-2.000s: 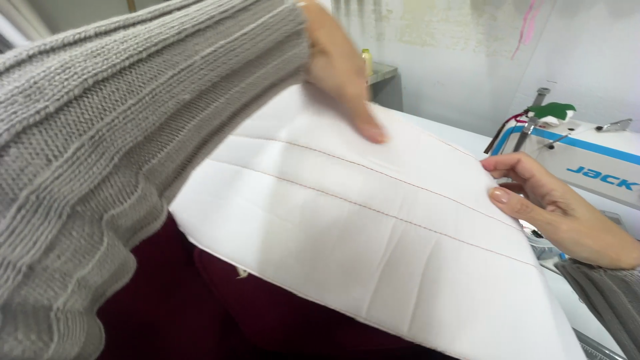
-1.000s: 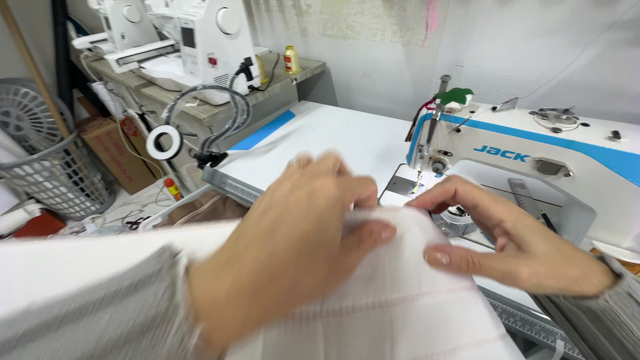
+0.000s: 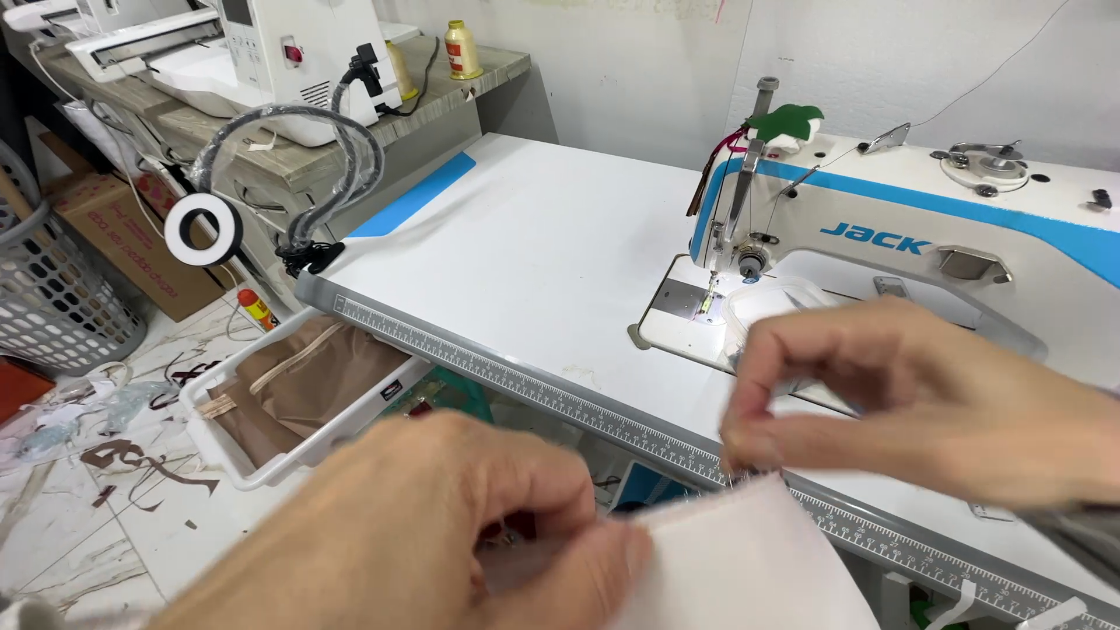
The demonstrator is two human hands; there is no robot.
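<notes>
A piece of white fabric (image 3: 744, 560) hangs at the bottom centre, in front of the table's ruled edge. My left hand (image 3: 455, 525), blurred, pinches its upper edge between thumb and fingers. At the fabric's upper right corner, the thumb and fingertips of my right hand (image 3: 875, 402) are pressed together; blur and the fingers hide whether they grip the cloth or loose threads there. Behind my right hand stands a white and blue Jack sewing machine (image 3: 945, 210), its needle area lit.
The white sewing table (image 3: 560, 254) has a ruler strip (image 3: 525, 376) along its front edge. A ring lamp (image 3: 203, 229) is clamped at its left corner. Below lies a white bin (image 3: 254, 477) with brown fabric (image 3: 306, 385). A grey basket (image 3: 61, 289) and another machine (image 3: 297, 61) are at left.
Two seconds ago the white fabric was spread wide, showing two stitched lines; now only a corner shows. My hands have since come together near its edge, then moved apart. The view has swung left.
</notes>
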